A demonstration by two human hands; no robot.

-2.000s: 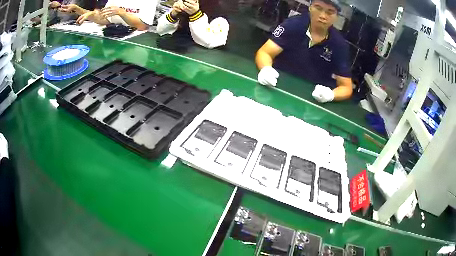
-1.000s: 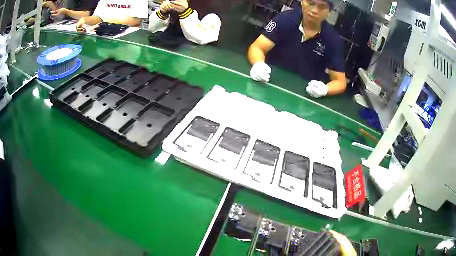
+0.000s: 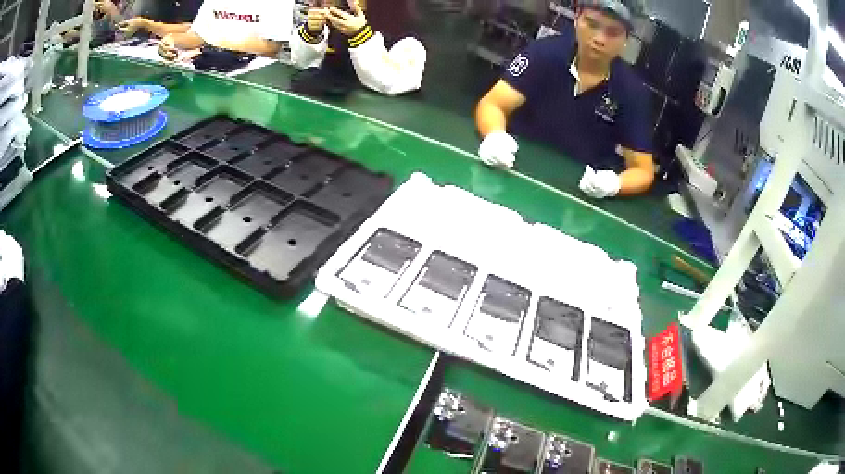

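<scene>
Several partly built phones lie in a row along the bottom edge. The leftmost phone (image 3: 460, 424) shows a dark body and shiny round parts at its upper end. A second phone (image 3: 512, 451) and a third phone (image 3: 565, 455) lie to its right, cut off by the picture's edge. More dark pieces follow further right, too cut off to tell. A dark divider strip (image 3: 414, 417) with a pale edge runs left of them. Neither my left hand nor my right hand can be made out.
The white blister tray (image 3: 491, 211) lies beyond the phones, the black blister tray (image 3: 269, 277) to its left. A blue spool (image 3: 125, 116) stands far left. A red sign (image 3: 664, 362) and white stand (image 3: 774, 236) are right. A gloved person (image 3: 570, 102) sits opposite. An unclear white shape (image 3: 9, 257) touches the left edge.
One second ago a ribbed dark piece with a yellowish finger beside it was over the phones at the bottom; both are now out of view. The camera view has shifted slightly.
</scene>
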